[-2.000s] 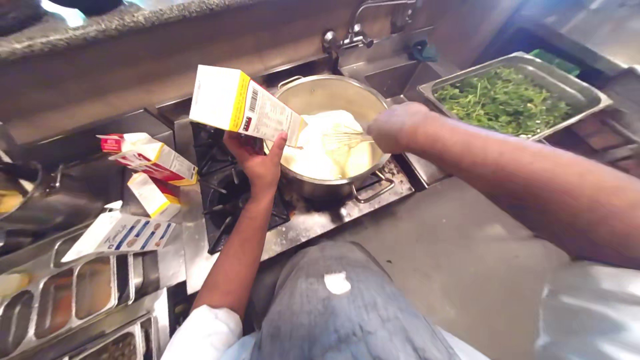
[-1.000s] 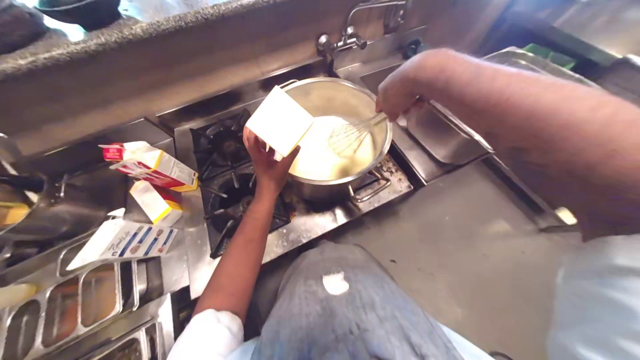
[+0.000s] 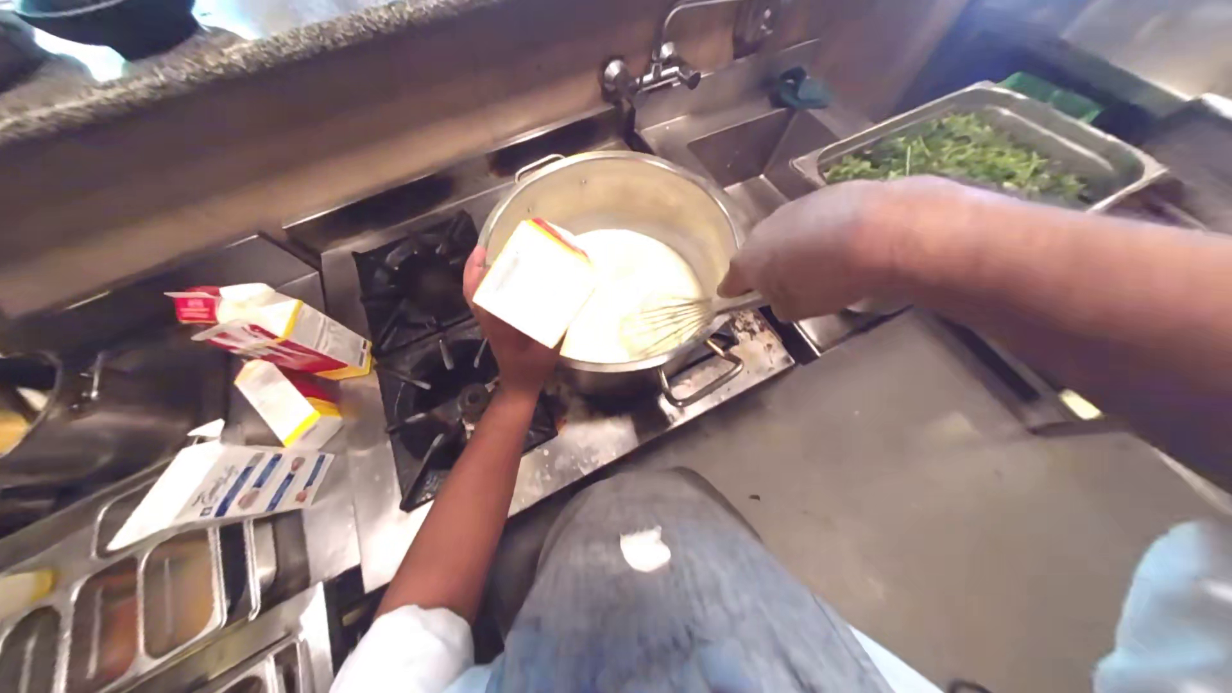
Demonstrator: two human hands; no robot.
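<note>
My left hand [image 3: 510, 337] grips a carton [image 3: 537, 282] by its side, tipped over the left rim of a large metal pot [image 3: 616, 178], its flat base turned up towards me. The carton's mouth is hidden. Pale creamy liquid [image 3: 635, 260] lies in the pot. My right hand [image 3: 813, 252] is closed around the handle of a wire whisk [image 3: 669, 324], whose wires dip into the liquid near the pot's front right side. The pot stands on the stove.
Left of the burner grates [image 3: 423, 279] lie opened red, white and yellow cartons [image 3: 289, 332] and a white printed carton [image 3: 231, 486]. Food inserts [image 3: 180, 587] sit at lower left. A tap [image 3: 664, 72] is behind the pot; a steel pan [image 3: 1136, 178] of leafy greens is at right.
The carton in my left hand has gone from a slanted side view to base-up over the pot. My right hand with the whisk has moved about above the pot.
</note>
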